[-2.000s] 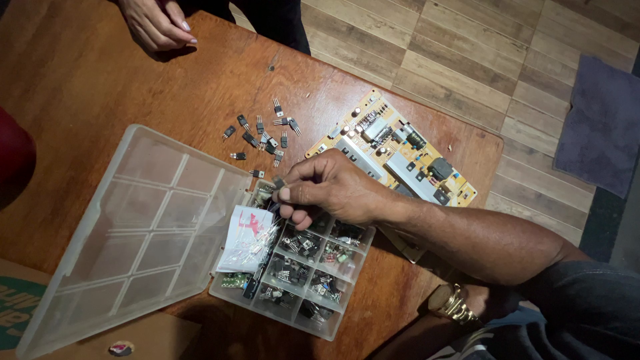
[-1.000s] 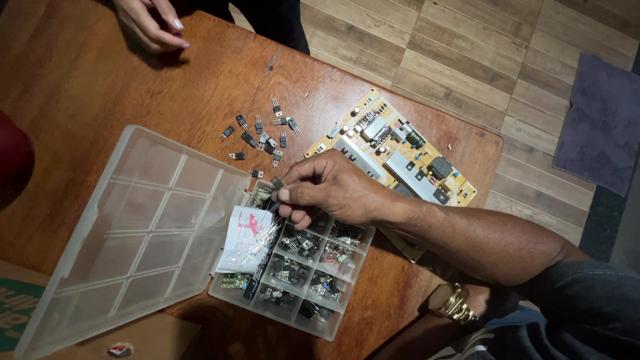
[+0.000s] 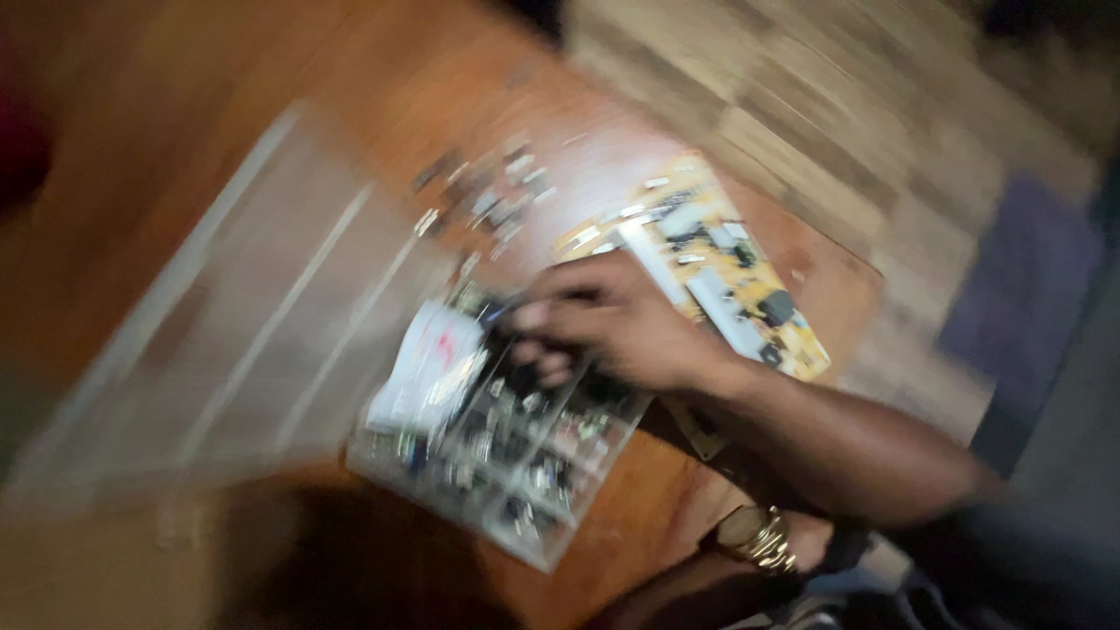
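My right hand [image 3: 604, 324] is over the upper part of a clear plastic compartment box [image 3: 560, 534], its thumb and index finger pinched on what looks like a small dark electronic component [image 3: 495, 313], blurred. The box holds many small electronic components [image 3: 525, 516] in its compartments. A white paper or packet with red marks [image 3: 429, 363] lies in it, left of my fingers. Its clear lid [image 3: 262, 324] is swung open to the left. My left wrist wears a gold-coloured watch [image 3: 744, 529] at lower right; the left hand itself cannot be seen.
A pile of loose three-legged components [image 3: 490, 197] lies on the wooden table [image 3: 367, 52] above the box. A yellowish circuit board with heat sinks [image 3: 726, 280] lies beyond my right hand. Cardboard [image 3: 114, 560] is at lower left. Past the table edge are floor and a purple-grey mat [image 3: 1024, 271].
The view has shifted and is strongly blurred. Another person's hand, at the top left in the earlier frames, is out of view now. My right hand keeps its place at the box.
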